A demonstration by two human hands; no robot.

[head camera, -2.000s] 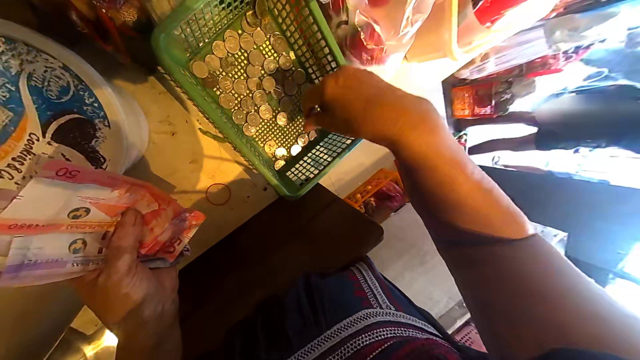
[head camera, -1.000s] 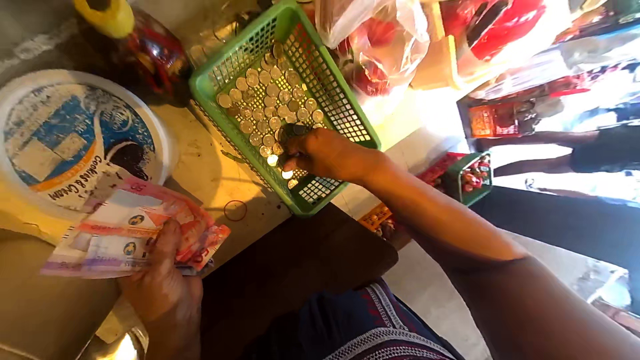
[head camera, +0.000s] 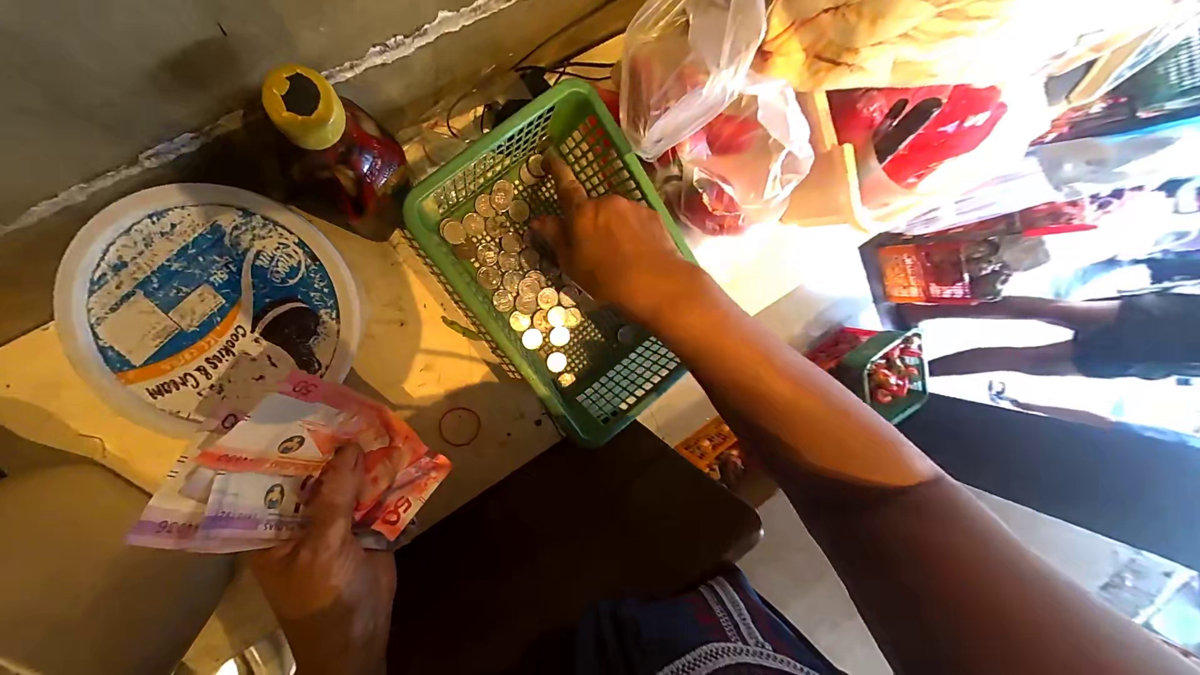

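Several banknotes [head camera: 281, 469], fanned and partly crumpled, are pinched under the thumb of my left hand [head camera: 328, 553] at lower left, beside a round tub lid [head camera: 169, 309]. A green plastic basket [head camera: 427, 211] with lattice walls holds many loose coins [head camera: 511, 248]. My right hand [head camera: 609, 239] reaches into this basket from the right, index finger stretched toward a coin near the far end. The other fingers are bent over the coins, and their tips are partly hidden. Whether a coin is in that hand cannot be told.
A bottle with a yellow cap [head camera: 305, 108] stands behind the basket, near the wall. A rubber band [head camera: 459, 427] lies on the tabletop. Clear plastic bags [head camera: 717, 122] with red contents adjoin the basket's right side. Farther right are crates [head camera: 895, 375] and a person's legs [head camera: 1022, 337].
My right hand has moved from the near part of the basket toward its far end, over the coins. The left hand keeps its hold on the banknotes. The view has shifted.
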